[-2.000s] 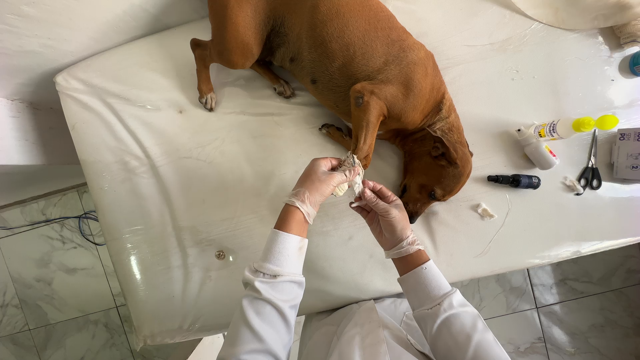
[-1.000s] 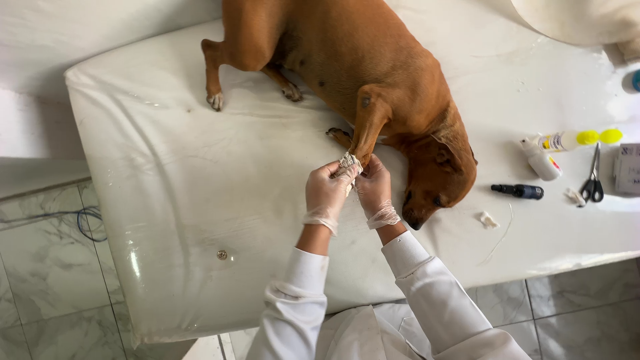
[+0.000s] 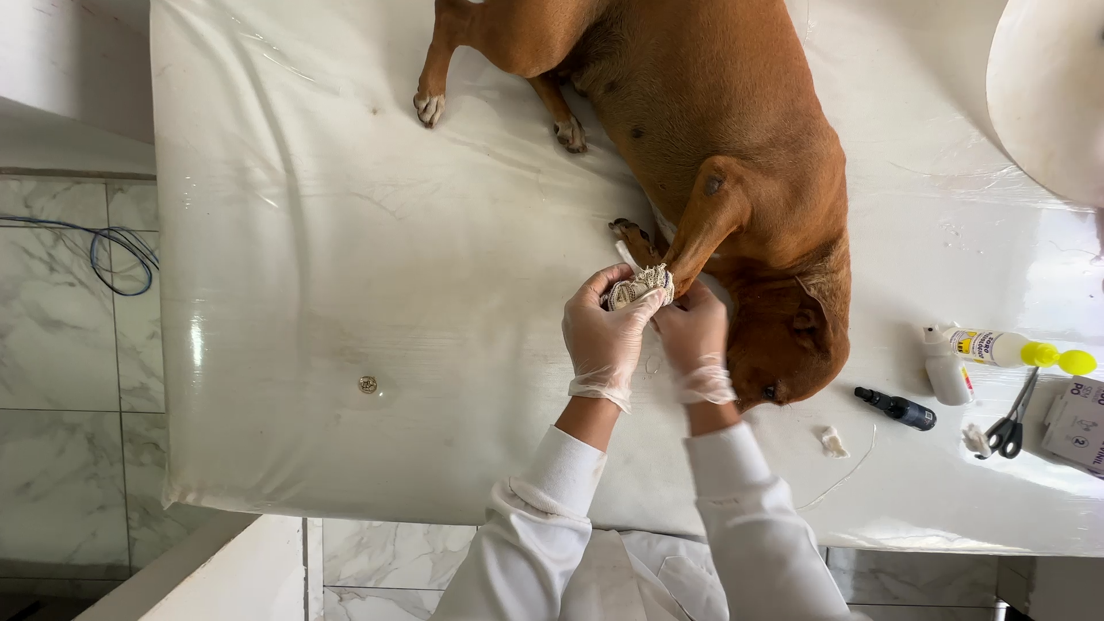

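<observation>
A brown dog (image 3: 716, 112) lies on its side on a table covered in pale sheeting (image 3: 285, 285), its head toward the right. Cream gauze bandage (image 3: 642, 289) surrounds the lower end of its raised foreleg. My left hand (image 3: 608, 332), in a clear glove, grips the bandage with thumb and fingers from the left. Close beside it, my right hand (image 3: 694, 336), gloved too and blurred, is at the right side of the bandaged leg; its fingertips are partly hidden behind the leg. A narrow white strip (image 3: 625, 254) sticks up from the bandage.
Right of the dog's head lie a dark dropper bottle (image 3: 895, 408), a white spray bottle (image 3: 949, 371), a yellow-capped bottle (image 3: 992, 347), black-handled scissors (image 3: 1009, 427) and a box (image 3: 1078, 423). A scrap of cotton (image 3: 833, 442) is near the table's front edge. A blue cable (image 3: 125, 250) hangs at left.
My hands remain at the dog's foreleg. The right hand, higher beside the left one a second ago, has shifted slightly down and away from the bandage. The view has moved closer.
</observation>
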